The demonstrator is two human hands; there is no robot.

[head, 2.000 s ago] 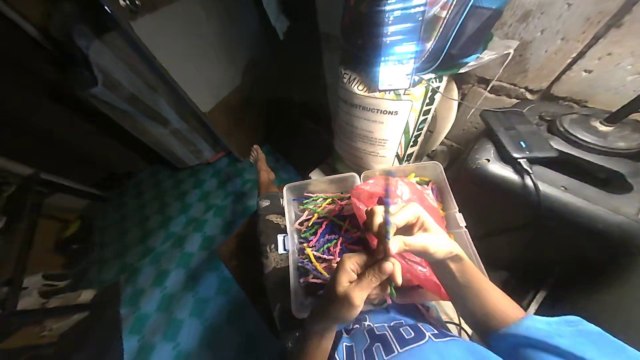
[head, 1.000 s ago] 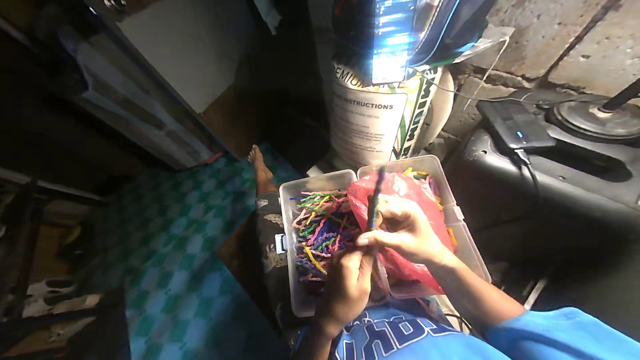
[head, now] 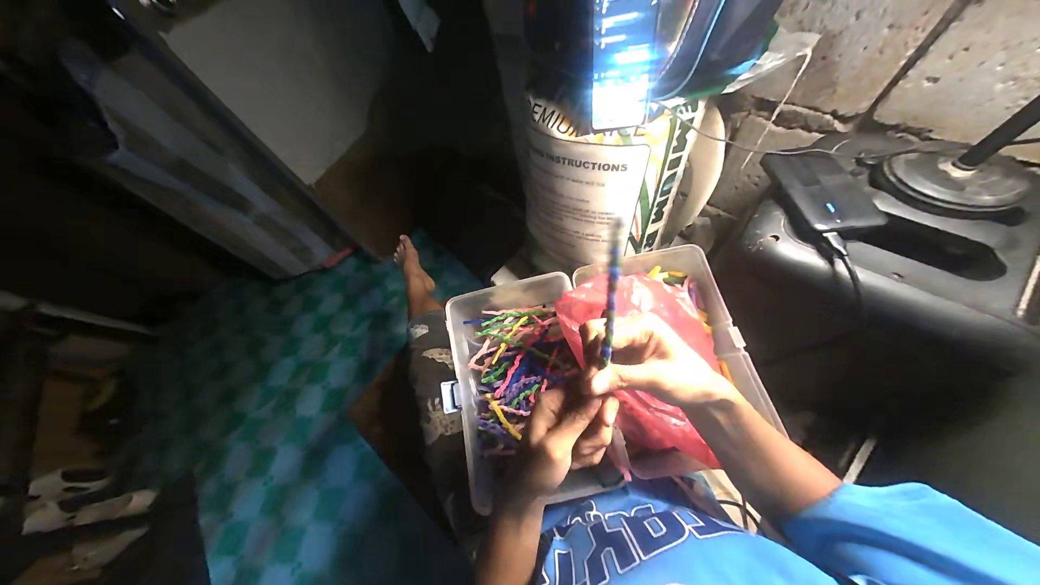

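My left hand [head: 561, 439] and my right hand [head: 650, 361] meet over a clear plastic case [head: 465, 357] on my lap. Between the fingertips of both is a thin dark blue and green stick-like piece [head: 612, 305], upright and blurred at its top; its lower end is hidden by the fingers. Many short twisted strips [head: 508, 366] in pink, green, yellow, blue and purple fill the case's left part. A red plastic bag [head: 666, 305] lies over the right part, under my right hand, with yellow and orange pieces [head: 668, 275] showing beside it.
Past the case stands a printed sack [head: 577, 187] with a shiny dark package [head: 691, 49] above it. To the right, a black power bank or phone [head: 825, 195] with a cable rests on a black surface [head: 934, 268], near a round stand base [head: 955, 179]. Green checkered flooring [head: 284, 422] spreads left.
Both hands stay together over the case, shifting only slightly. The thin piece stands upright above the fingers throughout, its tilt changing a little.
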